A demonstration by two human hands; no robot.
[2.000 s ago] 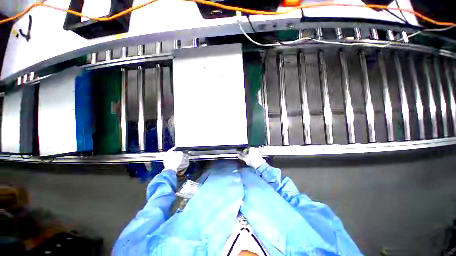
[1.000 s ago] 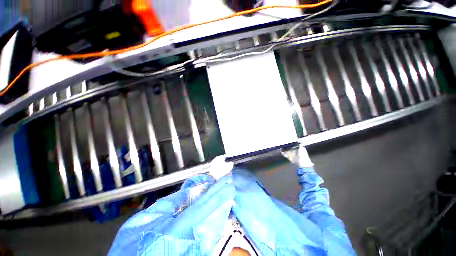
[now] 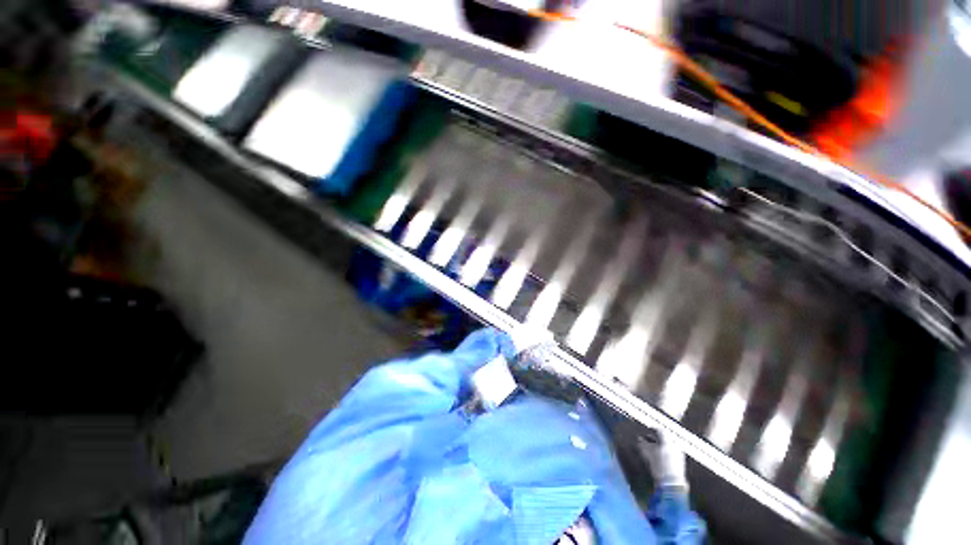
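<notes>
The view is blurred. My left hand [image 3: 530, 341], in a white glove, is at the near side rail [image 3: 612, 396] of the roller conveyor; its fingers are unclear. My right hand [image 3: 668, 458], also gloved, is just below the rail, further right. Neither hand touches a metal case. One white metal case [image 3: 945, 484] is cut off by the lower right edge, beside a green board [image 3: 882, 426]. Another metal case [image 3: 319, 112] with a bright blue side lies at the upper left, with a further case [image 3: 226, 72] beyond it.
Shiny rollers [image 3: 545, 309] run between the cases. A white bench [image 3: 618, 59] along the far side holds a black bin [image 3: 745, 64], an orange object [image 3: 865, 112] and an orange cord [image 3: 724, 96]. Blue material [image 3: 375, 279] shows under the rail. Dark objects [image 3: 117, 341] stand at left.
The view has turned left along the conveyor. The case that was between my hands is now apart from them, seemingly the one at the right edge. The cases at left have come back into view.
</notes>
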